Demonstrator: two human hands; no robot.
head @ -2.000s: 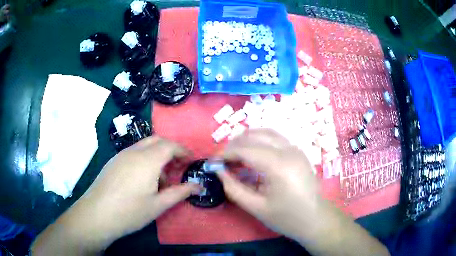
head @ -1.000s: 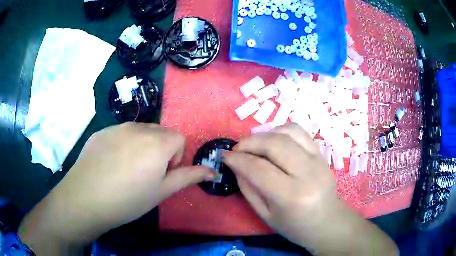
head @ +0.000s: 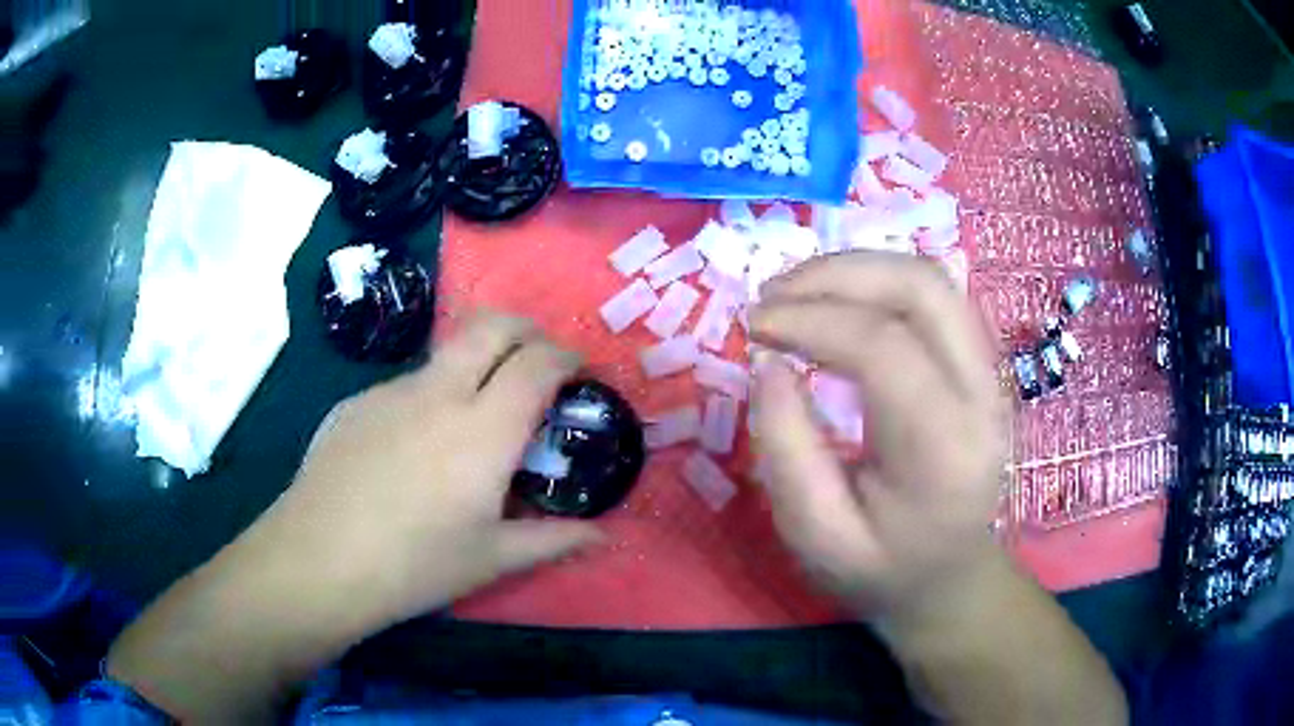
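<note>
A round black housing (head: 603, 468) with a whitish piece inside lies on the pink-red foam mat (head: 554, 596). My left hand (head: 426, 475) is around its left side, fingers at the upper left edge and thumb below, holding it. My right hand (head: 880, 426) is to the right, over the heap of white pads (head: 674, 309), blurred, with fingers curled and the fingertips over the pads. Whether a pad is between the right fingertips cannot be made out.
A blue bin (head: 681, 170) with white rings stands at the mat's back. Several black housings (head: 376, 305) stand left, beside a white cloth (head: 220, 298). A clear blister tray (head: 1050, 213) covers the mat's right side. A tray of motors (head: 1235, 496) and a blue box (head: 1256, 270) are far right.
My right hand has left the housing and moved right and up to the pads. My left hand stays at the housing, thumb now lower. Some pads now lie spread nearer the housing. The view has shifted.
</note>
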